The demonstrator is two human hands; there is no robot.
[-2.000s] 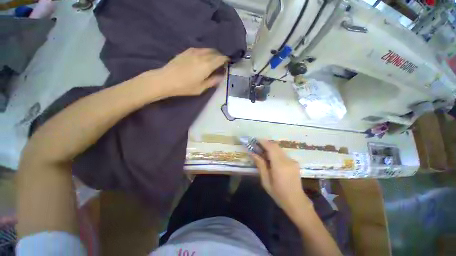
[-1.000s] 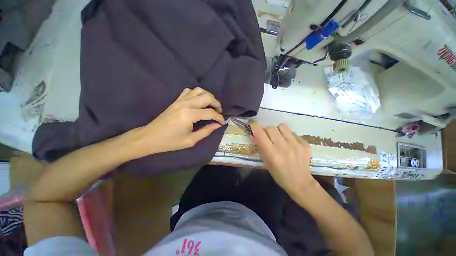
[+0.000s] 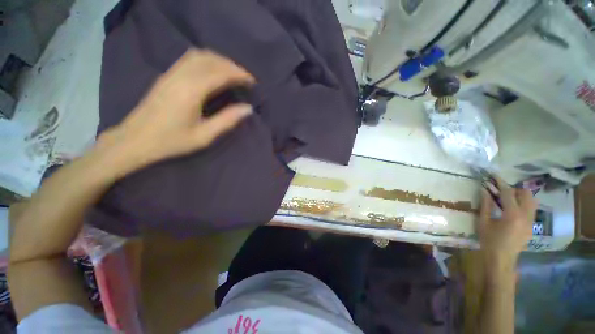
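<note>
The dark purple-brown garment piece [image 3: 222, 176] lies on the table left of the needle, its right part beside the presser foot [image 3: 370, 107]. My left hand [image 3: 196, 98] is blurred over the garment, thumb and fingers apart, with no cloth pinched between them. My right hand [image 3: 507, 212] is at the right of the table near the front edge, closed on the thread snips [image 3: 489, 186], which are partly hidden by the fingers.
The cream sewing machine [image 3: 554, 98] fills the upper right. A clear plastic bag [image 3: 462, 130] lies under its arm. The worn table edge [image 3: 385, 218] runs across the front. A pink-red crate [image 3: 119, 287] stands at lower left, with a cardboard box [image 3: 173, 280] beside it.
My left hand has let go of the garment edge and moved up and left over the cloth. My right hand has moved far right with the snips, away from the garment.
</note>
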